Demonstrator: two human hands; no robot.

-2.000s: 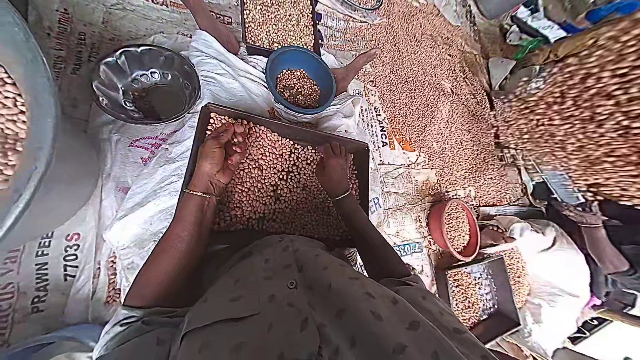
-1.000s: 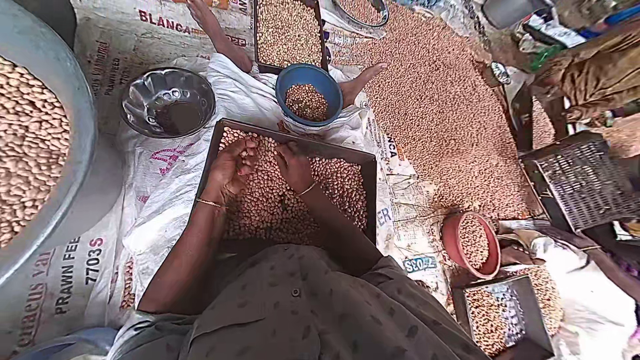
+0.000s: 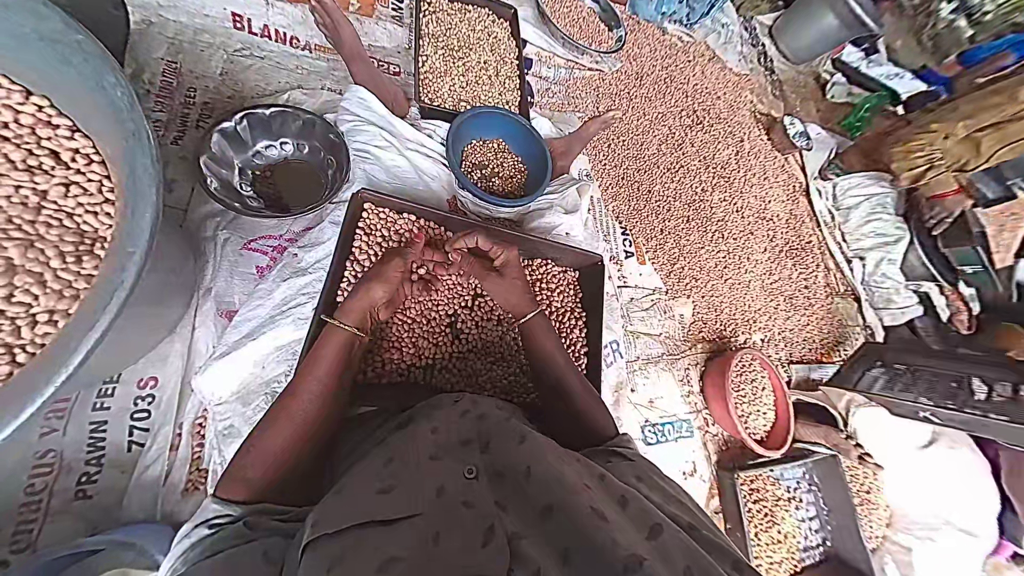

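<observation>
A dark rectangular tray (image 3: 596,320) lies across my lap, filled with a layer of pinkish-brown nuts or beans (image 3: 472,320). Over its far half my left hand (image 3: 396,280) hovers, palm partly up, with a few pieces in its curled fingers. My right hand (image 3: 492,268) is close beside it, fingertips touching or nearly touching those of the left; whether it pinches a piece cannot be seen. Just beyond the tray sits a blue plastic bowl (image 3: 540,148) partly filled with darker pieces. A shiny dark fluted bowl (image 3: 220,160) with a few dark bits stands to the left.
At the left edge is a large metal basin (image 3: 140,184) of nuts. Beyond the blue bowl lies another filled tray (image 3: 524,72). A wide heap (image 3: 696,160) spreads on printed sacks at right, near a red bowl (image 3: 720,392) and a black tray (image 3: 732,496). Another person's hand (image 3: 944,208) shows far right.
My right hand, earlier at the tray's right side, has come over to my left hand. The view has shifted a little. At far right, a dark slotted tray has changed position.
</observation>
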